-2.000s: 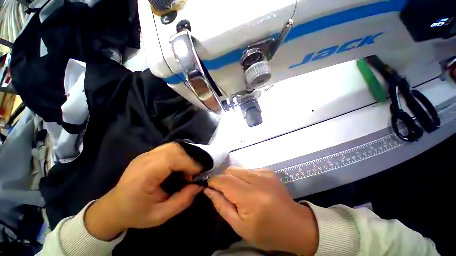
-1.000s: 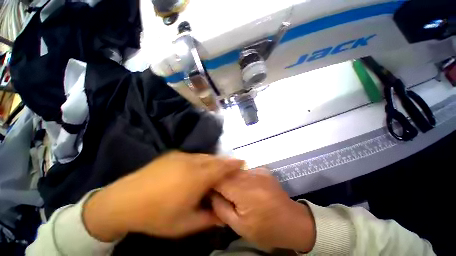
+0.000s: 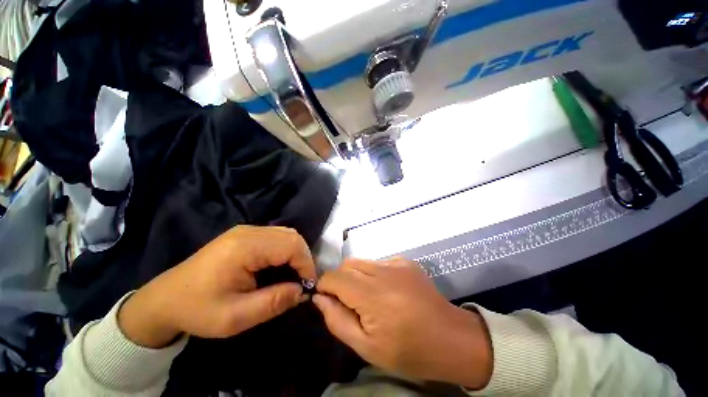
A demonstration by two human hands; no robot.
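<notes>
A large black cloth [image 3: 233, 167] with light grey parts spreads from the upper left down to the lap. My left hand [image 3: 229, 287] pinches a small dark piece of the cloth between thumb and index finger. My right hand [image 3: 392, 314] pinches the same spot from the right, its fingertips touching the left ones. A tiny whitish detail shows between the fingertips; what it is cannot be told. Both hands are in front of the table edge, below and left of the presser foot area [image 3: 384, 159].
The white sewing machine [image 3: 528, 50] stands across the top. Black scissors [image 3: 640, 163] lie beside a green bar [image 3: 576, 112] on the right. A ruler tape [image 3: 512, 239] runs along the front edge. A red item [image 3: 701, 99] sits at the far right.
My left hand overlapped the right one a second ago; it has moved back left, and the fingertips now meet. The raised black fold above the fingers earlier is gone. The view has shifted slightly.
</notes>
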